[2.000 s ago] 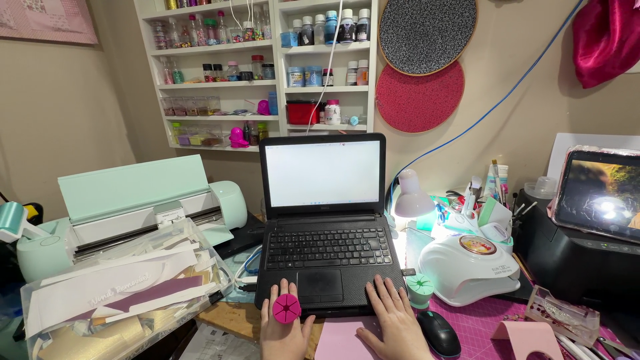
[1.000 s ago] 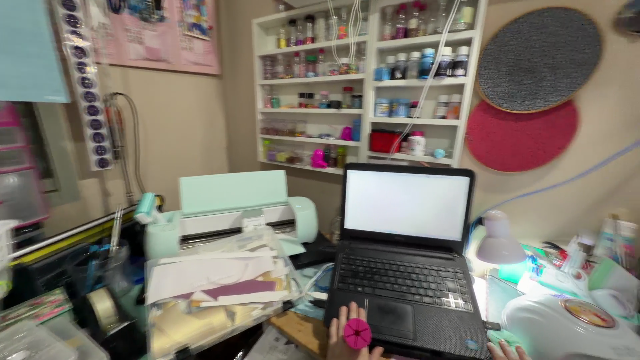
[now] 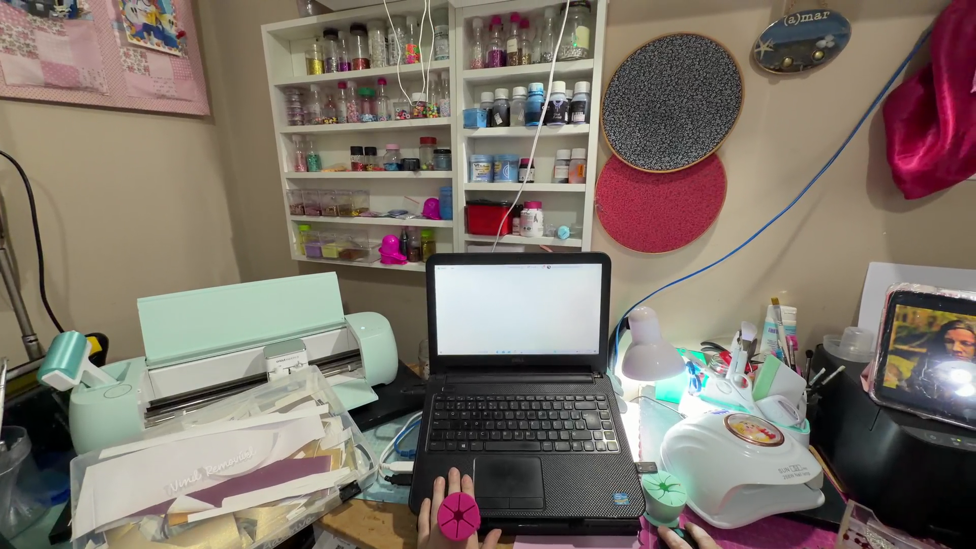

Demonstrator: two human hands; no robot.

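Note:
My left hand [image 3: 450,512] lies on the palm rest of the black laptop [image 3: 526,446], left of its touchpad, fingers apart and holding nothing. A magenta slotted disc [image 3: 459,516] sits over the back of this hand; how it is attached is hidden. The laptop stands open with a mostly white screen. At the bottom edge, my right hand [image 3: 698,537] is partly out of view, its fingers around a dark computer mouse [image 3: 675,537]. Just above it stands a mint-green slotted round holder [image 3: 663,492], beside the laptop's right edge.
A mint cutting machine [image 3: 244,343] and a clear bin of vinyl scraps [image 3: 221,473] stand left. A lit lamp [image 3: 648,347], a white nail lamp [image 3: 740,465] and a tablet [image 3: 926,354] on a black device are right. Shelves of jars [image 3: 366,126] hang behind.
My right hand has moved right, from the laptop's palm rest two seconds ago to the mouse. My left hand stays on the palm rest. The view swung left and back.

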